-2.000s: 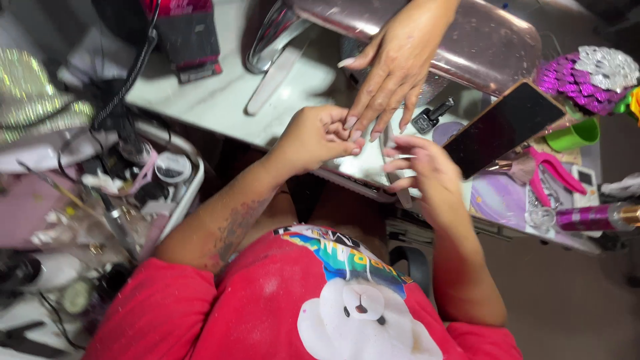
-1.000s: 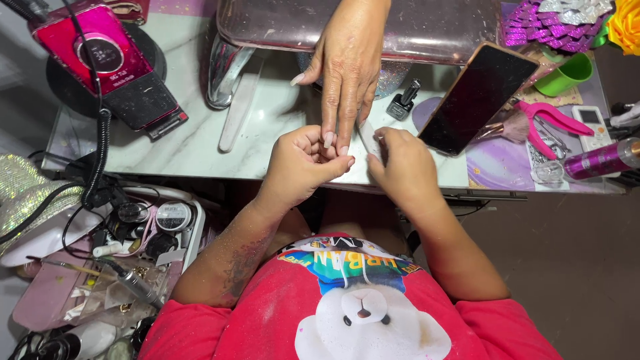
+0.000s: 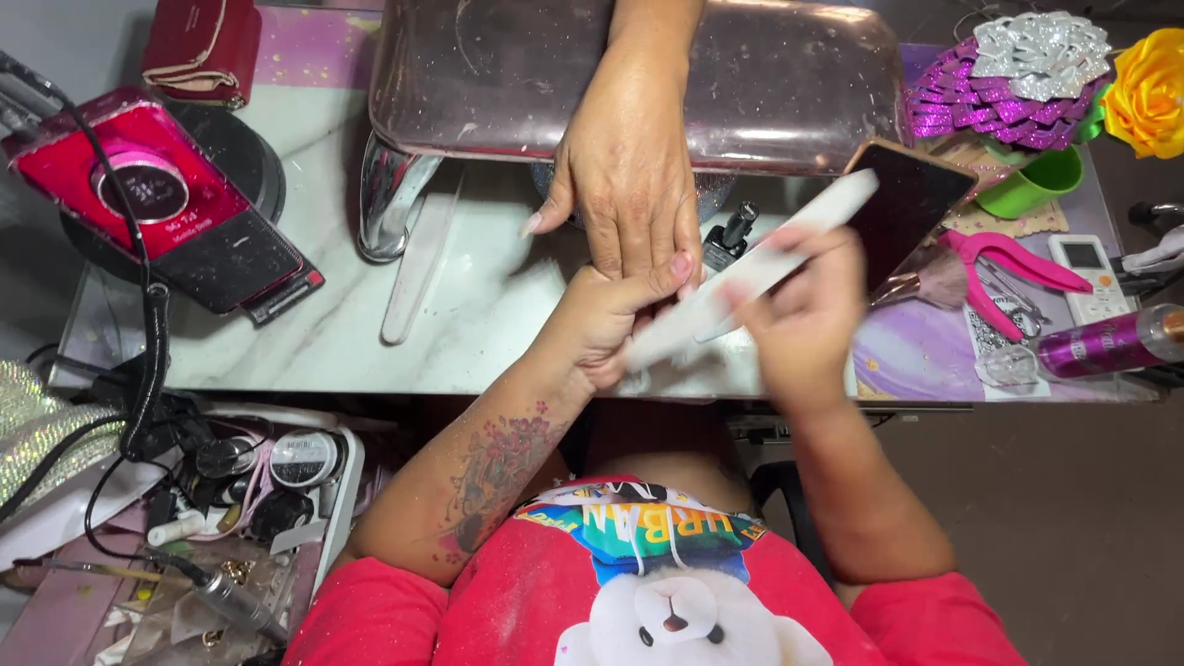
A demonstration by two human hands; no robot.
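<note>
Another person's hand (image 3: 634, 166) reaches down over a cushioned armrest, palm down. My left hand (image 3: 615, 319) is closed around that hand's fingertips, thumb on top. In my right hand (image 3: 805, 296) is a white nail file (image 3: 832, 203), blurred, held slanting with its lower end beside my left hand's fingers. Whether the file touches a nail cannot be told. A second pale nail file (image 3: 421, 268) lies on the marble-patterned table, left of my hands. A small black nail polish bottle (image 3: 729, 239) stands just behind the file.
The armrest (image 3: 462, 83) on a chrome leg spans the table's back. A red-and-black electric device (image 3: 157, 203) with a coiled cord stands left. To the right are a smartphone (image 3: 902, 208), pink nippers (image 3: 980, 277), a green cup (image 3: 1036, 185) and a purple bottle (image 3: 1105, 342). A crowded tray (image 3: 342, 490) sits lower left.
My right hand has moved right and up from beside the other person's fingers, and the white file now shows slanting across it. My left hand still holds the fingers.
</note>
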